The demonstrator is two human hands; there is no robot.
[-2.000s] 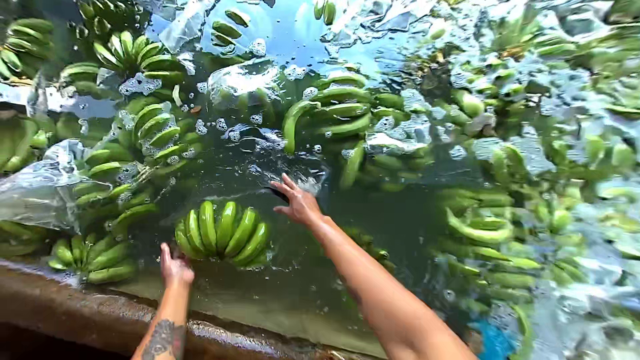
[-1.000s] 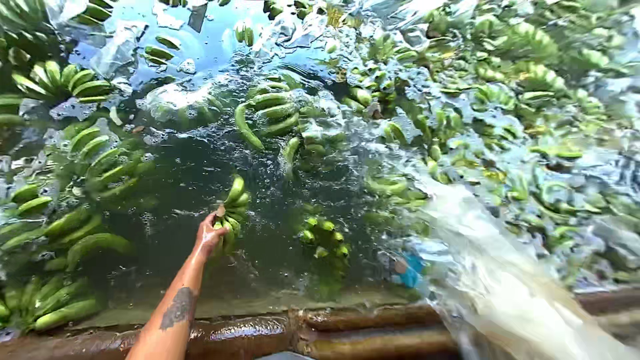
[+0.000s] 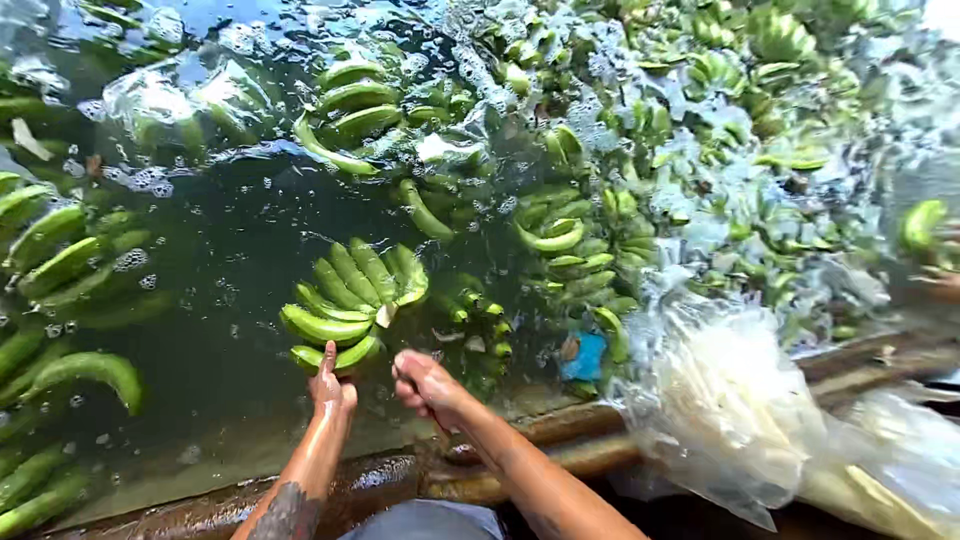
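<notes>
A hand of green bananas (image 3: 352, 289) rests in my left hand (image 3: 332, 390), whose thumb lies over the lowest fruits; the cut crown faces right. Just right of it, above the water, my right hand (image 3: 427, 382) is closed around what looks like a thin tool, mostly hidden by the fingers. Another banana cluster (image 3: 480, 322) lies under the water beyond my right hand. More green bananas (image 3: 360, 101) float farther out.
The wet tank rim (image 3: 375, 480) runs along the near side. Clear plastic bags (image 3: 727, 397) hang over it at right. A blue object (image 3: 583, 356) is in the water near the rim. At the far right edge, a blurred co-worker's hand (image 3: 941, 285) is beside a green banana (image 3: 922, 225).
The banana hand in my left hand has turned so that its fruits fan upward and its crown shows. My right hand, out of view a second ago, is back beside it. The view has shifted right.
</notes>
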